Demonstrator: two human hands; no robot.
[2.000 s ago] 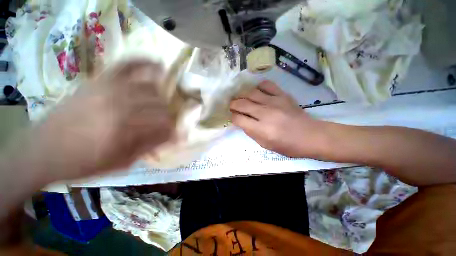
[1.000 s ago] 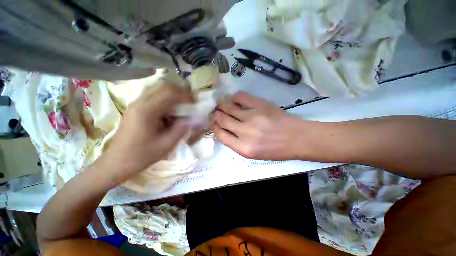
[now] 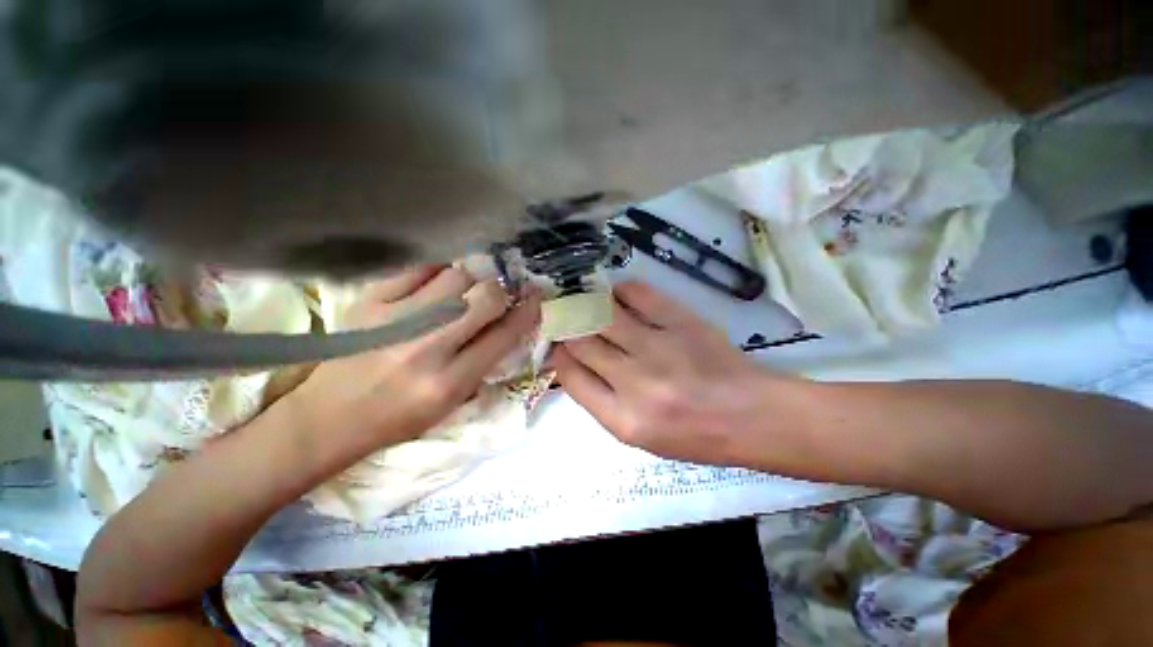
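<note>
The cream floral garment fabric lies in a heap at left, under and beside my left forearm. Plain cream lining is bunched below my left hand. My left hand has its fingertips on the cloth just left of the ribbed cream knob. My right hand pinches the cloth edge just below and right of the knob. A small floral bit of cloth shows between the hands. The needle and presser foot are hidden behind the knob and fingers.
The sewing machine head fills the top, blurred, and a grey curved bar crosses at left. Black thread snips lie right of the knob. A spare floral heap lies further right. Floral pieces hang below the table edge.
The view has tilted, so the machine head covers more of the top. My left hand, blurred and lifted before, has come to the cloth beside the knob. My right hand stays at the cloth edge.
</note>
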